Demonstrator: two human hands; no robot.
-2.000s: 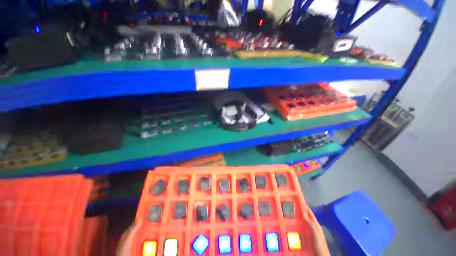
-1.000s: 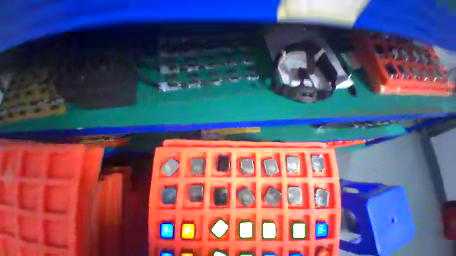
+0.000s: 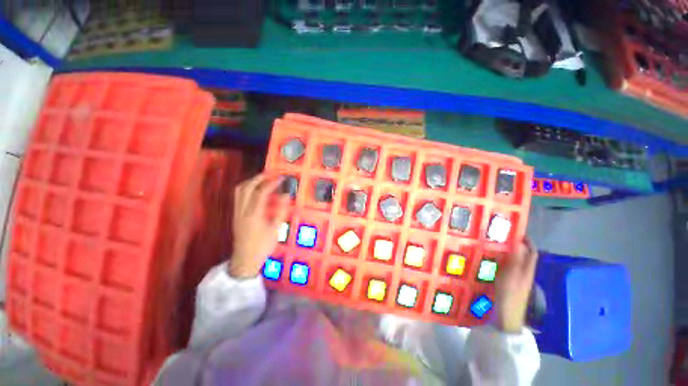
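An orange-red compartment tray [image 3: 392,139] is in front of me, tilted down to the right. Its top row holds grey, unlit watch heads [image 3: 401,168]. The second row is grey except for a white-lit unit [image 3: 499,228] at the right end. The two lower rows glow white, yellow, blue, green and orange. My left hand [image 3: 255,222] holds the left edge, its fingertips over the second row's leftmost pocket and partly covering the unit there. My right hand [image 3: 517,283], blurred, is on the lower right edge, with its thumb side hidden or unclear.
Empty orange-red trays [image 3: 102,219] are piled at the left. A green-topped shelf [image 3: 362,64] with a blue edge runs behind, bearing a black strap harness [image 3: 520,45] and a tray of dark units [image 3: 652,64]. A blue stool [image 3: 596,305] stands at the right.
The view has shifted down and left. Both hands and white sleeves now show clearly at the tray's sides. The second row's rightmost unit has turned from grey to white; several lit screens changed colour.
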